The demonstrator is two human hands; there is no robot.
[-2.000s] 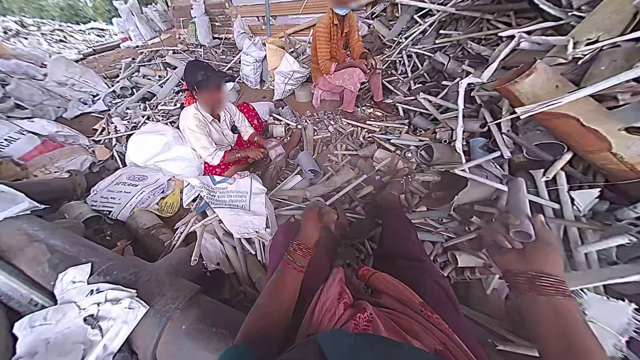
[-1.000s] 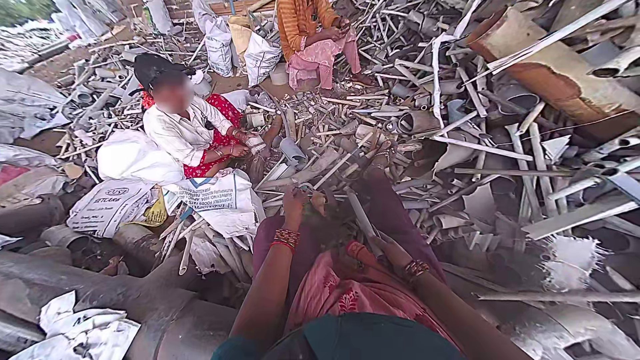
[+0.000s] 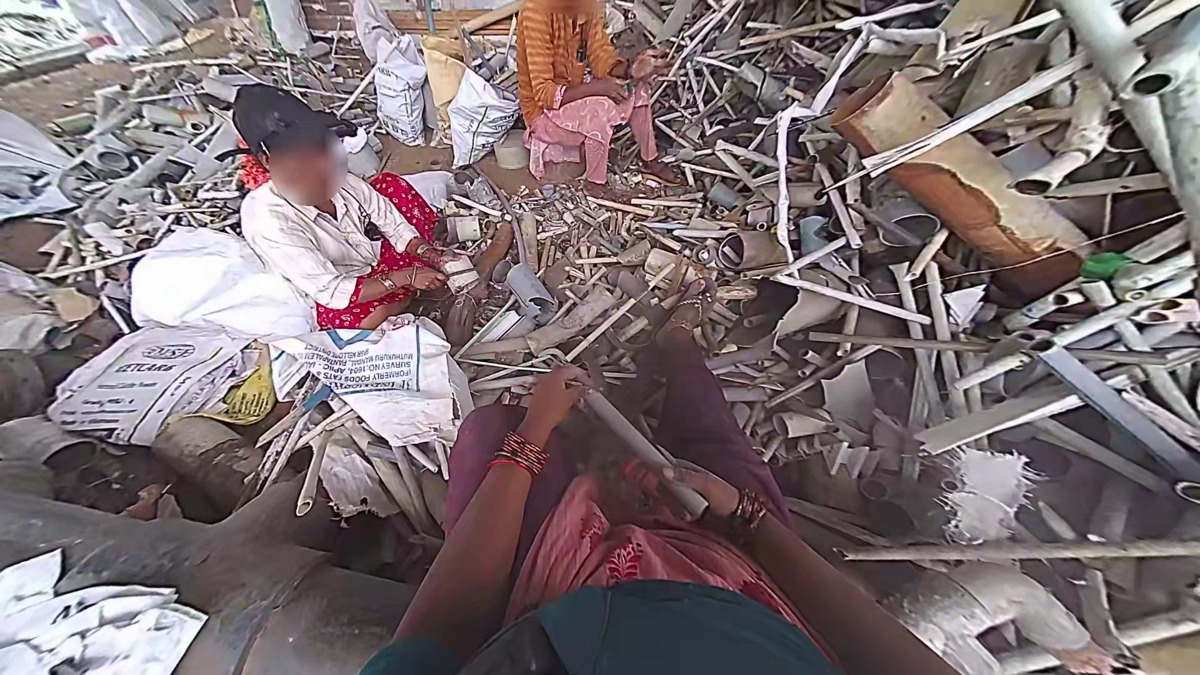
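Observation:
A grey plastic pipe (image 3: 633,436) lies slantwise above my lap. My right hand (image 3: 703,487) is closed around its lower end, beside my right thigh. At the pipe's upper end is my left hand (image 3: 558,389), with its fingers curled; whether it grips the pipe or some small tool cannot be made out. Bangles circle both wrists. Beyond my hands, pipe offcuts and splinters (image 3: 600,328) cover the ground between my legs and around my foot.
At the left a person in a white shirt (image 3: 319,234) holds a short pipe piece (image 3: 459,272); another in orange (image 3: 562,75) sits farther back. Printed sacks (image 3: 375,375) and a big grey pipe (image 3: 281,581) are at my left. A broken brown pipe (image 3: 956,178) rests on the heap at right.
My right hand has come in from the far right to my lap with a pipe. Since one second ago the pipe has shifted only slightly, and my left hand stays near its upper end.

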